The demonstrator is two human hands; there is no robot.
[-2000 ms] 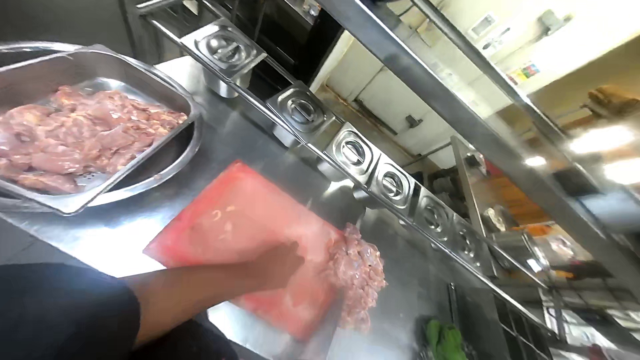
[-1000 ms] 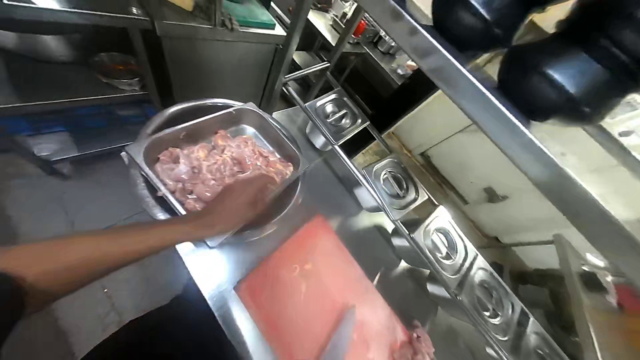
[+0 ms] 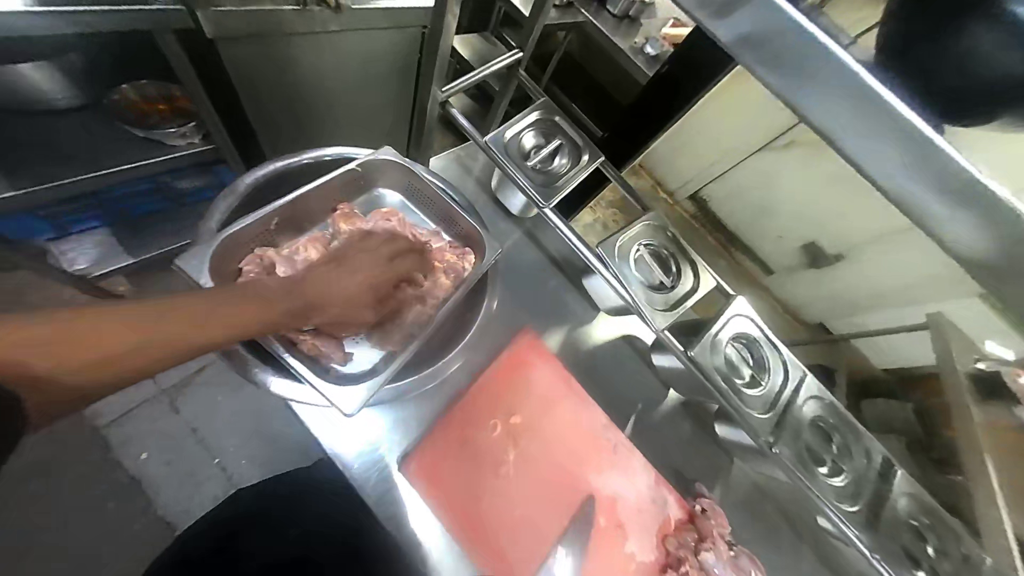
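My left hand (image 3: 360, 280) rests over the raw meat pieces (image 3: 448, 260) in a steel perforated pan (image 3: 276, 228), its fingers blurred and partly hidden among them. That pan sits tilted in a large round steel bowl (image 3: 268, 176). Beside it on the steel counter lies a red cutting board (image 3: 496, 440). A knife blade (image 3: 570, 540) shows over the board at the bottom edge; its handle is out of view, as is my right hand. More raw meat (image 3: 708, 544) is heaped at the board's right side.
Lidded steel containers (image 3: 544, 152) hang in a rail (image 3: 572, 240) along the counter's far side. A steel shelf edge (image 3: 848, 88) crosses the upper right. Shelving with a bowl (image 3: 152, 106) stands at the upper left, with tiled floor below.
My left hand has moved from the cutting board to the meat in the pan. The view has swung left. One second ago the hand was at the pan's right side.
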